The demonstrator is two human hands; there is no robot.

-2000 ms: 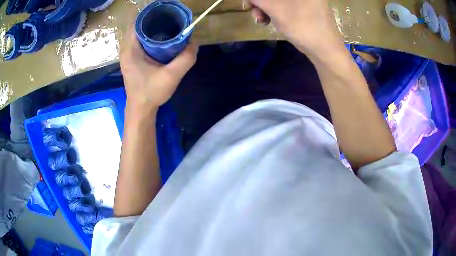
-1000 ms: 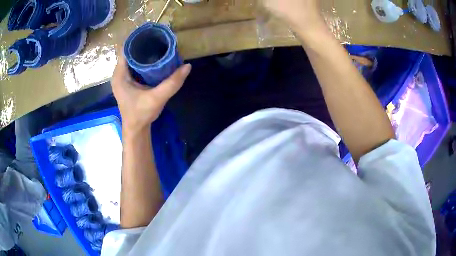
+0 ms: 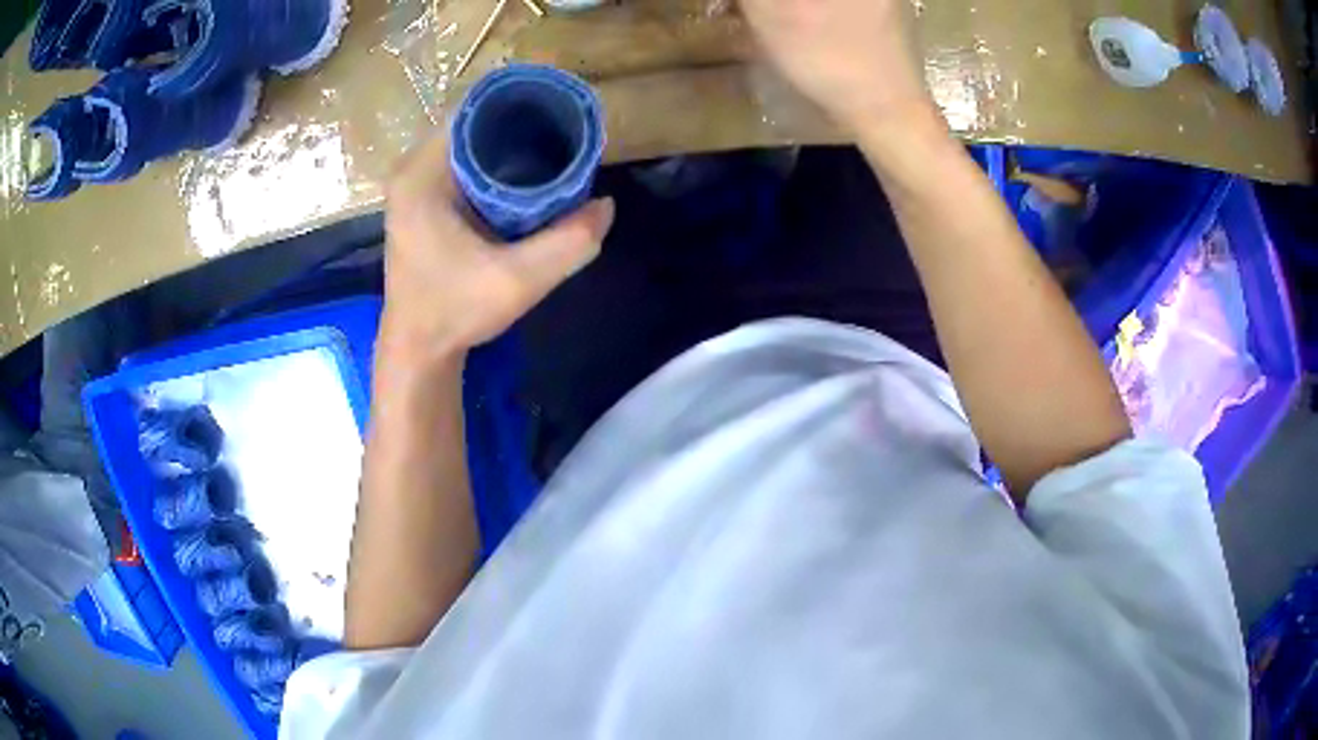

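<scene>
My left hand (image 3: 470, 275) holds a blue fabric tube (image 3: 526, 151) upright at the table's front edge, its round opening facing up. My right hand (image 3: 831, 51) is over the table at the top edge of the picture. It is blurred and partly cut off, so I cannot tell whether its fingers hold anything. Pale applicator sticks (image 3: 481, 36) lie on the table beyond the tube, beside a white dish (image 3: 574, 3) cut off by the top edge.
Finished blue pieces (image 3: 188, 123) lie at the table's left. A white glue bottle (image 3: 1135, 54) and white rings (image 3: 1223, 46) lie at the right. The left bin (image 3: 122, 434) holds blue tubes (image 3: 217, 554). The right bin (image 3: 1272, 311) holds white material.
The applicator stick seen in my right hand two seconds ago no longer shows there. My left hand with the tube moved left, then back to the right.
</scene>
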